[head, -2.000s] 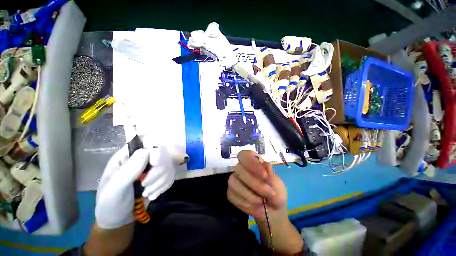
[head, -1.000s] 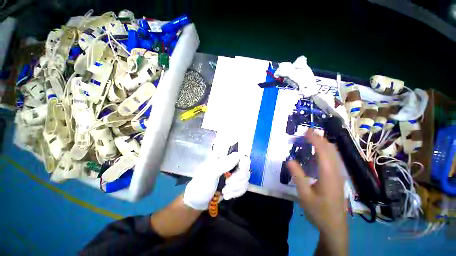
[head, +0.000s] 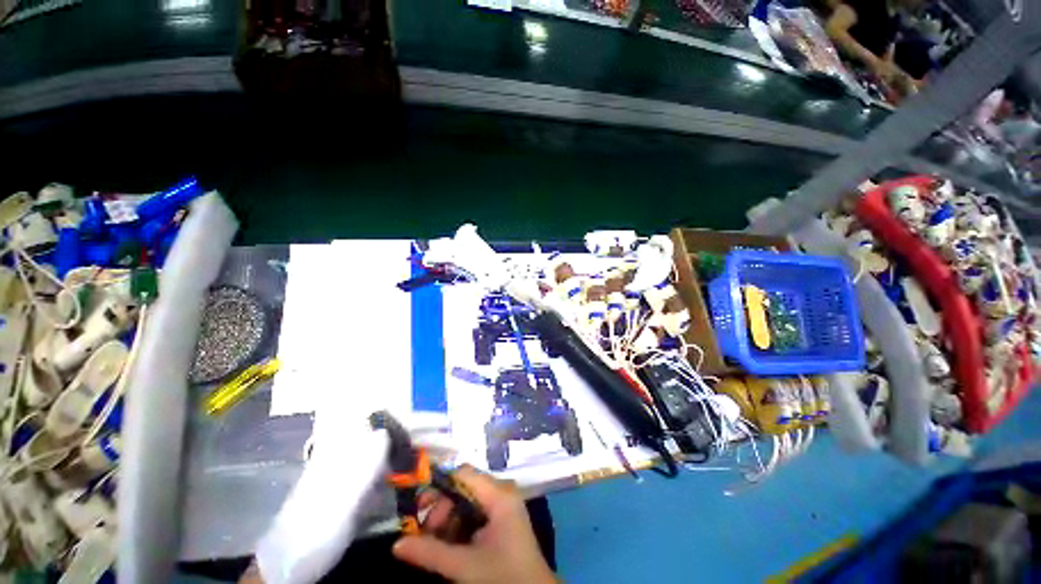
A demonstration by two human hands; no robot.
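Note:
Pliers with orange-and-black handles and dark jaws (head: 402, 459) are in my bare right hand (head: 485, 538) at the bench's front edge. Their jaws point up and to the left. My left hand (head: 325, 502), in a white glove, is blurred just left of the pliers over the white paper (head: 346, 331). Its fingers blend into the paper, so I cannot tell whether it holds anything or touches the pliers.
Cream casings (head: 86, 376) lie piled at left behind a white foam edge (head: 171, 388). A dish of metal grains (head: 228, 333) and a yellow tool (head: 242, 386) lie beside the paper. A black tool (head: 599, 382), corded units (head: 616, 299) and a blue basket (head: 793, 359) are at right.
The pliers have gone from my gloved left hand to my bare right hand, which has come in from the right. The view has shifted, showing more at the back and right.

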